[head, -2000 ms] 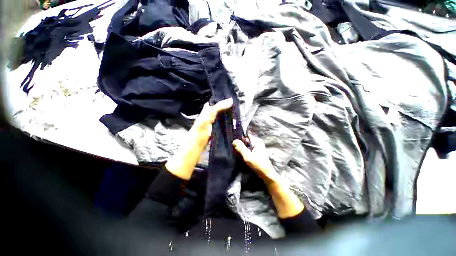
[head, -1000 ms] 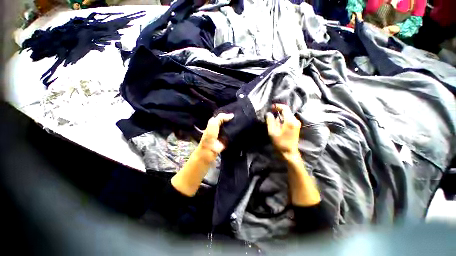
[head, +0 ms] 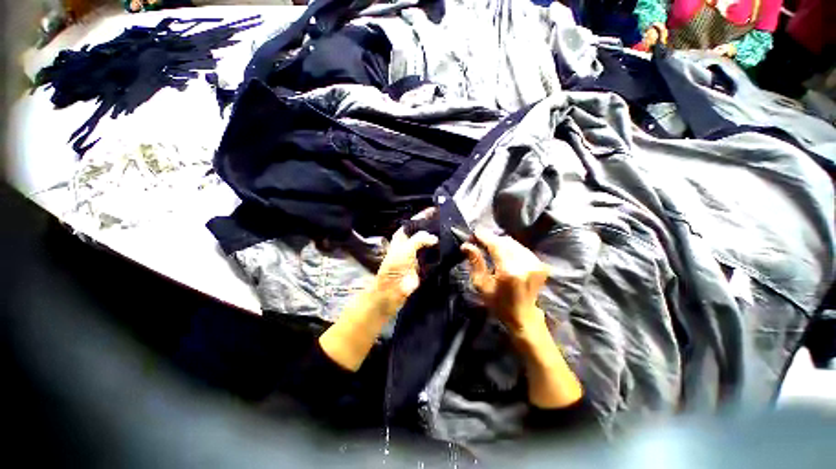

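Note:
A dark navy denim garment (head: 348, 165) with a pale grey wrong side (head: 605, 266) is spread over the table and hangs over its near edge. Its navy placket (head: 448, 220), with small pale dots, runs between my hands. My left hand (head: 401, 264) is shut on the navy cloth left of the placket. My right hand (head: 509, 275) is at the placket's right side, fingers bent and close to the cloth. A small dark thing seems to be at its fingertips, too blurred to name.
Dark fabric strips (head: 137, 69) lie heaped on the white table (head: 197, 266) at the far left. Pale thread litter (head: 128, 183) lies nearer. More navy and grey cloth (head: 477, 55) is piled beyond. Another person (head: 710, 23) in pink and green is across the table at the top right.
Over two seconds the view has shifted and the placket has gone from hanging straight to bent between my hands. Since the last earlier frame both hands have come lower and closer together.

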